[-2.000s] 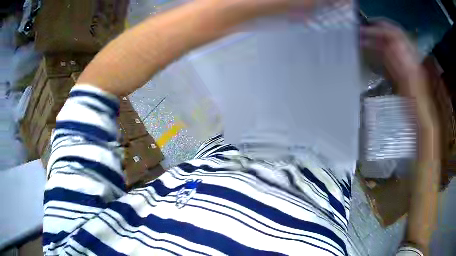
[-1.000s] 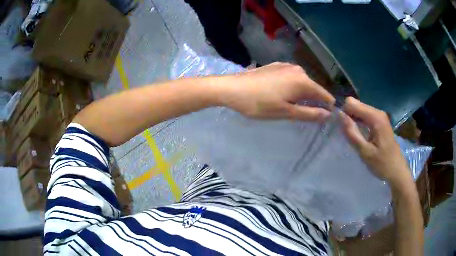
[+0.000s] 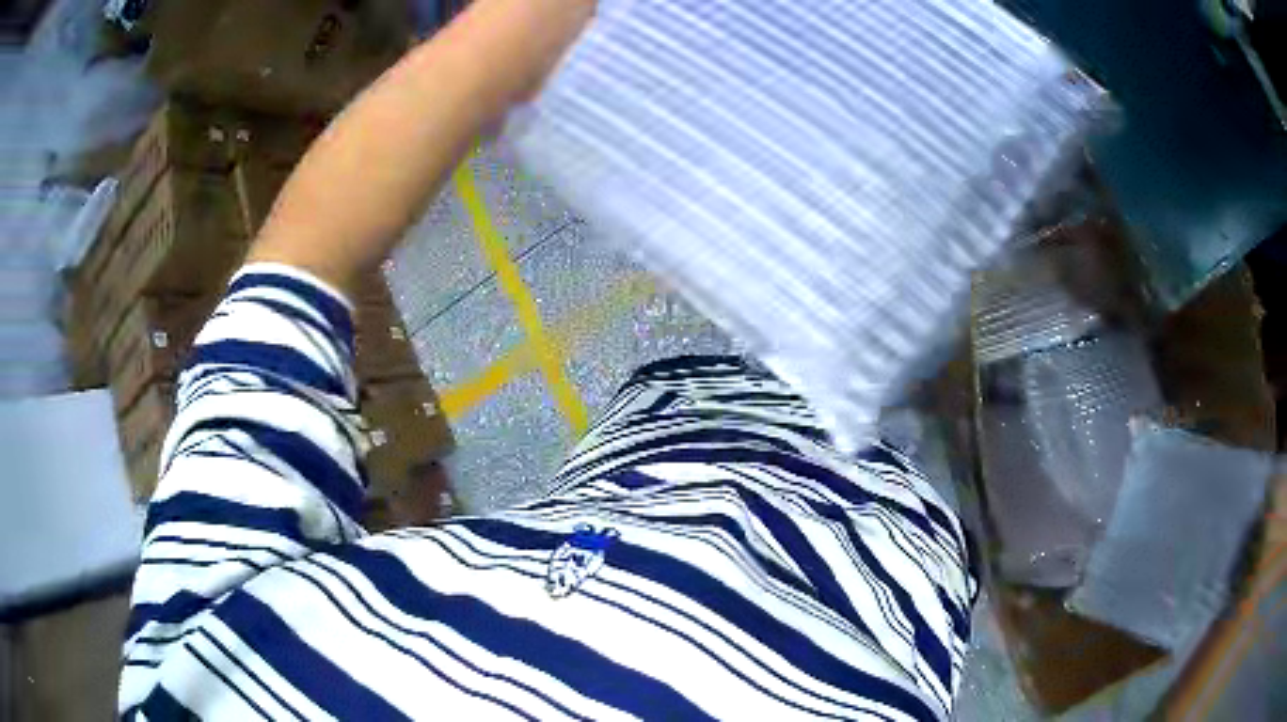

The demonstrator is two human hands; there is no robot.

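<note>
A milky-clear air-column bag with parallel ribs hangs tilted across the upper middle, its lower corner over the front of my striped shirt. My left forearm rises from the striped sleeve to the top edge beside the bag's upper left side. My left hand is cut off by the top edge or hidden by the bag. My right hand and arm are not in view. How the bag is held cannot be seen.
An open brown carton with more clear bags stands at the lower right. A dark green bench top is at the upper right. Stacked brown boxes stand at the left. Yellow lines cross the speckled floor.
My hands were together at the bag's edge; both are now out of sight. The bag has moved up and its ribbed face shows flat. My left forearm has swung up, and the open carton is uncovered.
</note>
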